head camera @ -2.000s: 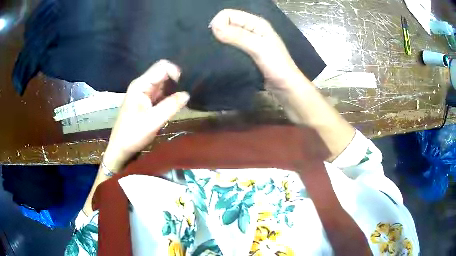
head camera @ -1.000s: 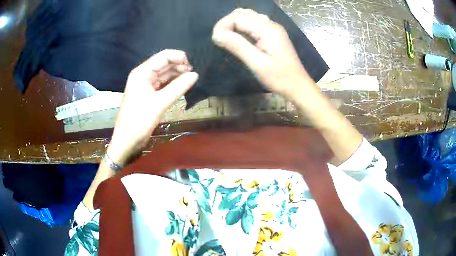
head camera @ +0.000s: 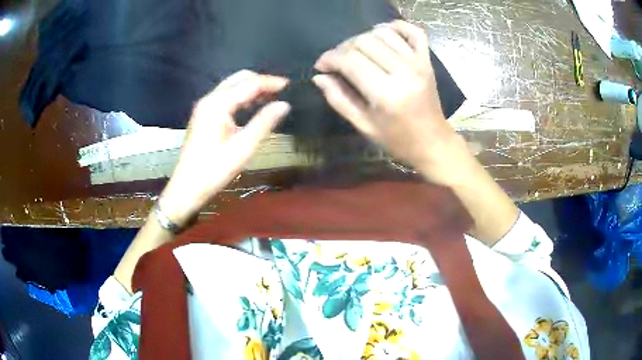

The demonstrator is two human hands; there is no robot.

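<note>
A large black garment [head camera: 162, 63] lies spread on the brown table, its left end crumpled and its top cut off by the picture's edge. My left hand [head camera: 236, 126] is over its near edge, with thumb and fingertips a little apart at a bit of black cloth. My right hand [head camera: 387, 84] is just to the right, fingers curled with thumb close to the fingertips at the cloth. Blur hides whether either hand pinches the cloth or a thread.
Long pale strips [head camera: 134, 158] lie along the near edge of the table [head camera: 42, 207]. At right are a yellow-black cutter [head camera: 577, 60], a pale blue spool [head camera: 617, 91] and white material [head camera: 595, 21]. Blue plastic bags [head camera: 609, 239] lie below the table.
My right hand has moved down and turned inward, towards my left hand. My left hand has moved slightly right. The pointed flap of cloth between them no longer hangs over the pale strips.
</note>
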